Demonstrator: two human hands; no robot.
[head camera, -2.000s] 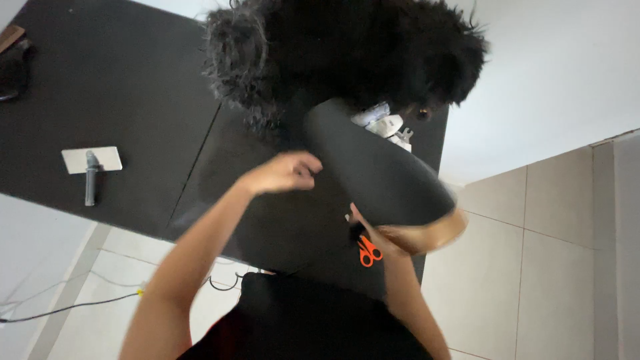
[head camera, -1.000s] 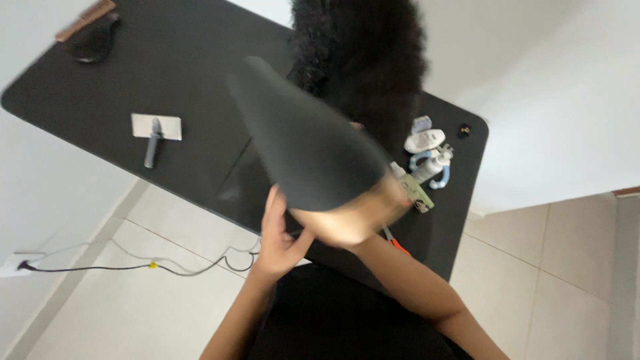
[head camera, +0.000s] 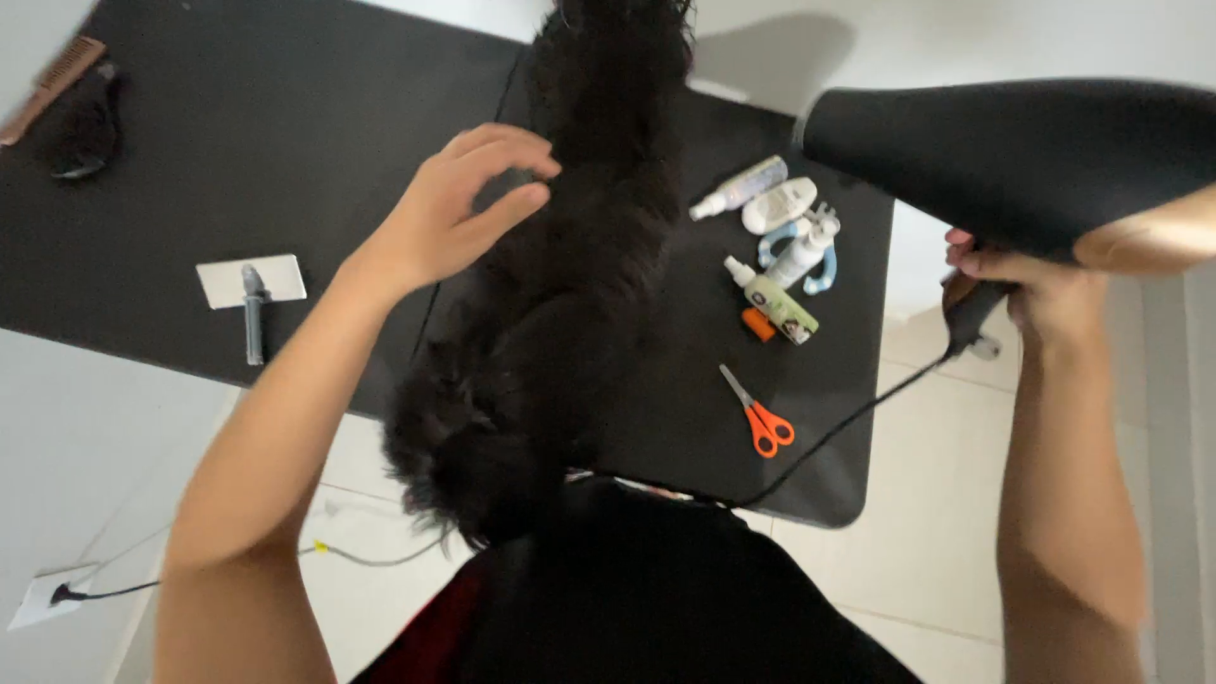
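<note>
My right hand (head camera: 1045, 285) grips the handle of a black hair dryer (head camera: 978, 161), whose nozzle points left toward a black, curly-haired dog (head camera: 589, 247). The dog is on the black table (head camera: 361, 123), its near end close to my torso. My left hand (head camera: 465, 204) is raised at the dog's left side with fingers apart and holds nothing; whether it touches the coat I cannot tell. The dryer's cord (head camera: 855, 413) runs down from the handle toward my waist.
Spray bottles (head camera: 779, 304), a white device (head camera: 779, 205), a light-blue curved item (head camera: 820, 273) and orange-handled scissors (head camera: 765, 427) lie right of the dog. Left are a slicker brush (head camera: 253, 313), a wooden comb (head camera: 59, 84) and a dark brush (head camera: 84, 133). A cable (head camera: 380, 560) crosses the floor.
The hair dryer has moved from in front of me out to the right. My left hand has moved away from the dryer to the dog's side. The dog now reaches nearer my torso.
</note>
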